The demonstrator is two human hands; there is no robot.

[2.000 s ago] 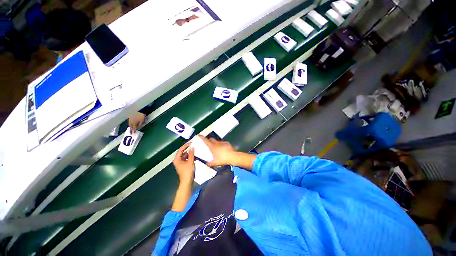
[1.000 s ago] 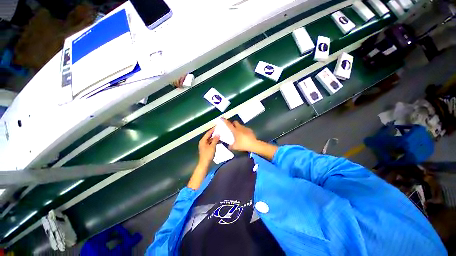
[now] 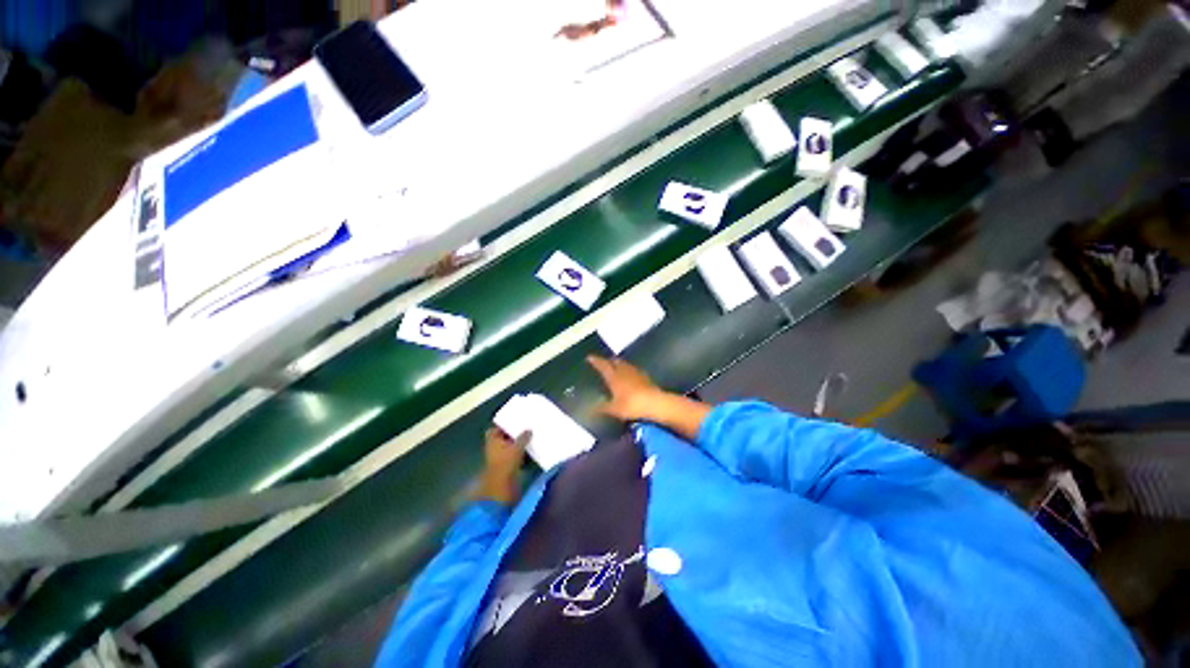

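Note:
My left hand (image 3: 505,462) is at the left end of a plain white retail box (image 3: 551,431), low over the side work surface near my body. A small white piece shows at its fingers; I cannot tell whether it is part of the box. My right hand (image 3: 632,393) is apart from the box, fingers spread and empty, over the side surface. Another plain white box (image 3: 632,322) lies just beyond it at the belt's near rail. Printed boxes lie on the green conveyor belt, one at the left (image 3: 435,329) and one nearer the middle (image 3: 570,279).
Several boxes stand in a row on the side surface (image 3: 773,264). A dark bag (image 3: 946,141) is at its far end. The white shelf (image 3: 483,118) holds a phone (image 3: 371,76) and papers (image 3: 242,196). A person's hand (image 3: 454,258) shows under the shelf edge. A blue stool (image 3: 1011,379) is on the floor.
My right hand has let go of the white box and opened to the right. My left hand has moved down and left. Another printed box now lies on the belt near the other person's hand.

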